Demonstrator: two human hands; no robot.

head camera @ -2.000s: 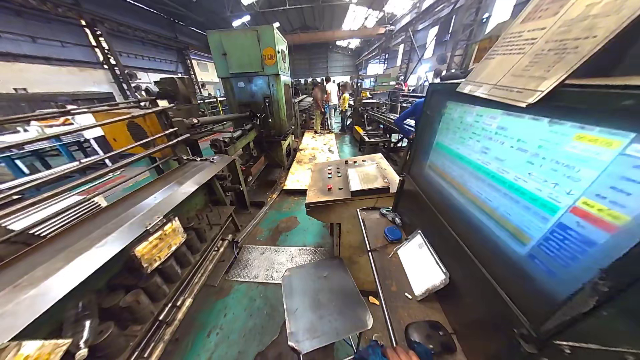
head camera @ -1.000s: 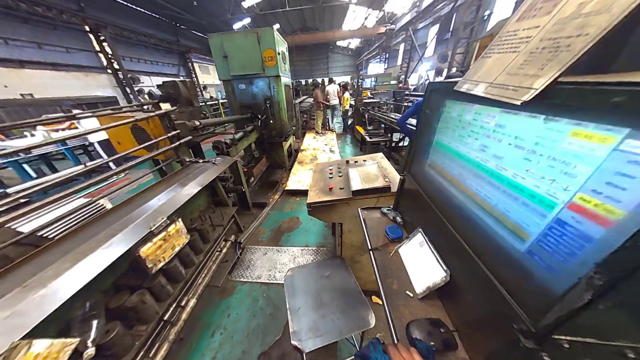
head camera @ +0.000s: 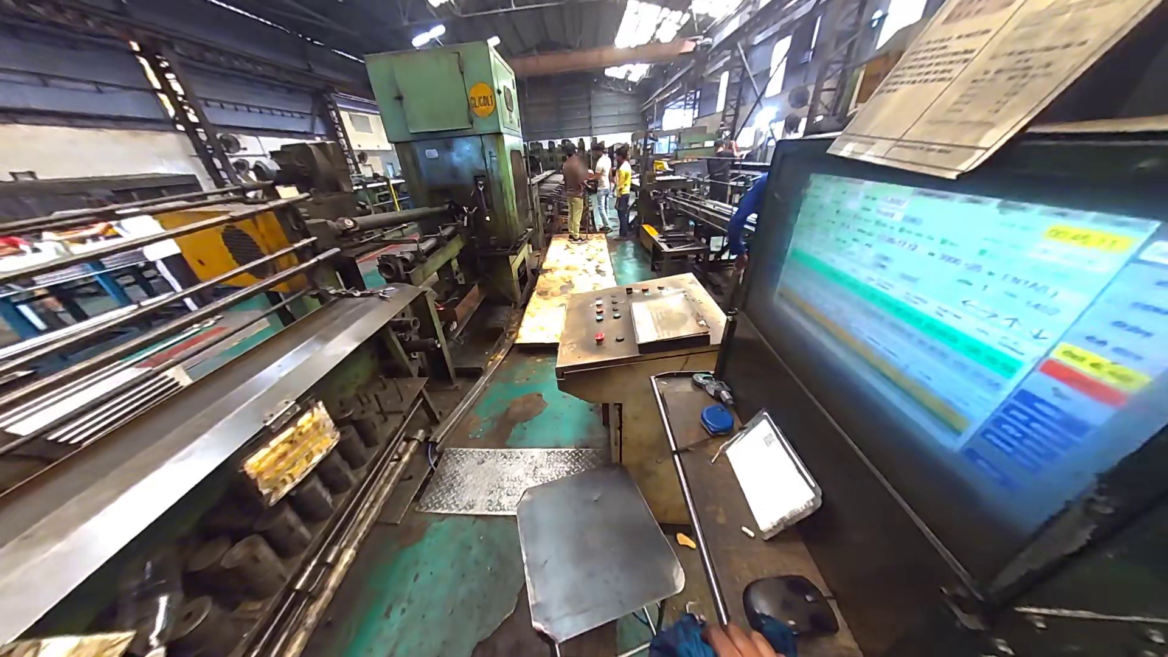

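Observation:
At the bottom edge of the head view, part of one of my hands [head camera: 741, 641] shows beside a dark blue sleeve, at the near end of a shelf [head camera: 730, 493] with a metal rail. Which hand it is, and whether it holds anything, I cannot tell. Just right of it lies a black computer mouse [head camera: 790, 605]. Farther up the shelf are a white clipped pad or tablet [head camera: 772, 473], a round blue object [head camera: 717, 420] and a dark metal tool [head camera: 713, 388]. A large lit monitor [head camera: 949, 310] stands on the right.
A metal stool [head camera: 598, 552] stands below a control console [head camera: 584, 342] with buttons. On the left runs a machine bed [head camera: 210, 392] with long metal bars [head camera: 164, 301]. A green machine cabinet [head camera: 447, 155] rises behind. Several people [head camera: 598, 190] stand far off along the walkway; a blue-sleeved arm [head camera: 746, 214] shows behind the monitor.
Compared with two seconds ago, more of the blue sleeve shows at the bottom edge. The distant people have shifted slightly. The mouse and the other things on the shelf stay where they were.

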